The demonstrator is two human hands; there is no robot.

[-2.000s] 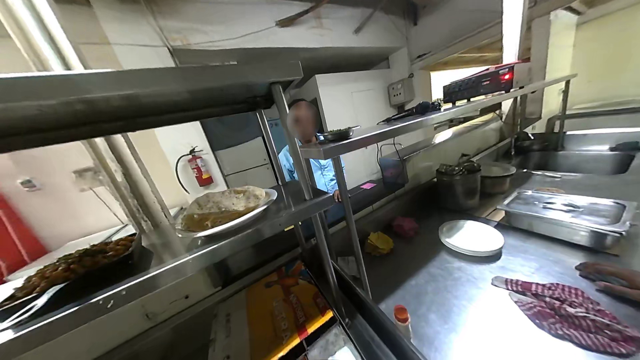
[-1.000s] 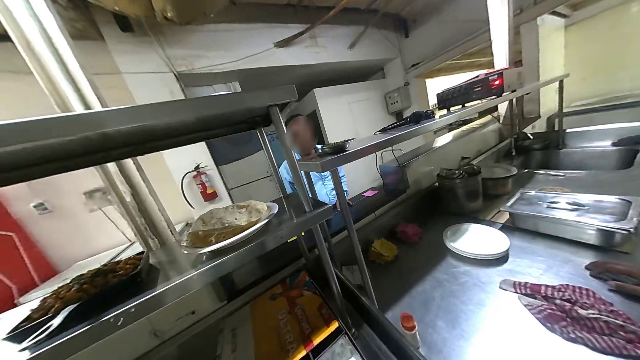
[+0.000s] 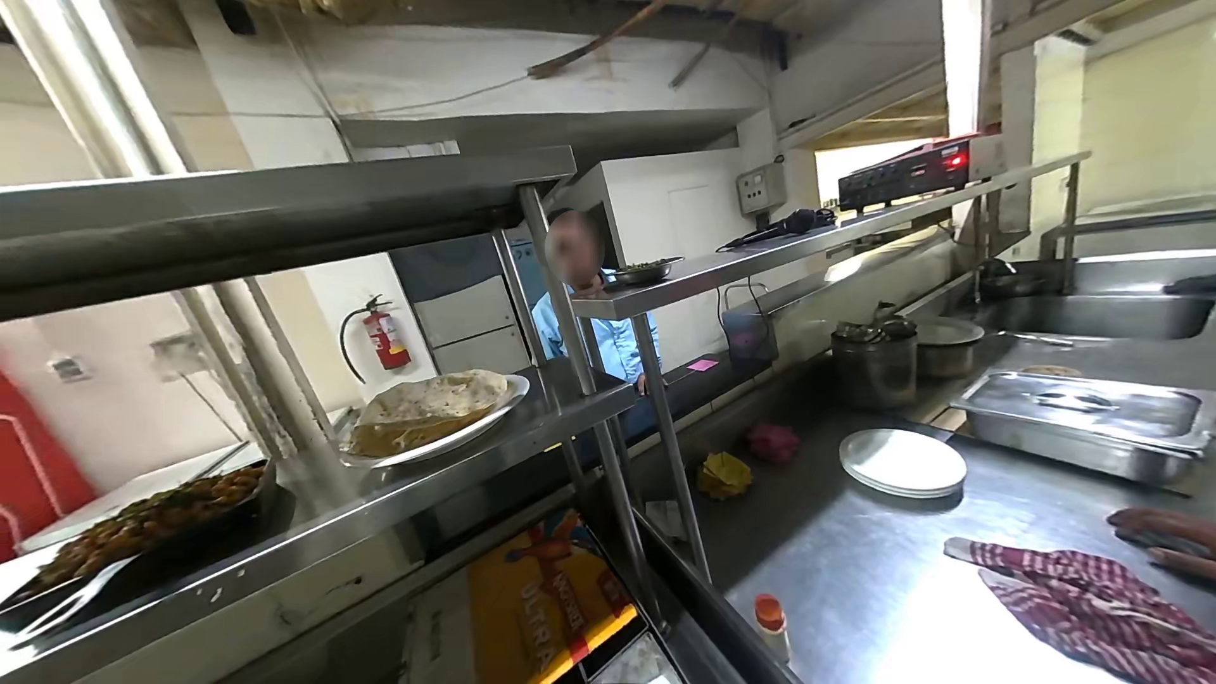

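At the right edge, a hand, which I take for my right hand (image 3: 1173, 537), is partly in view. Its fingers point left over a dark grey patch on the steel counter (image 3: 817, 532); whether it holds anything cannot be told. Just below it lies a crumpled red-and-white patterned cloth (image 3: 1092, 598). A lidded steel food pan (image 3: 1083, 418) stands behind the hand, and a small stack of white plates (image 3: 902, 461) is to its left. My left hand is out of view.
On the steel shelf at left are a plate of folded flatbreads (image 3: 432, 413) and a dark dish of food (image 3: 142, 522). A person (image 3: 608, 328) in light blue stands beyond the shelves. An orange-capped bottle (image 3: 771, 622) stands at the counter's near edge. Pots (image 3: 874, 366) and a sink (image 3: 1092, 313) are farther back.
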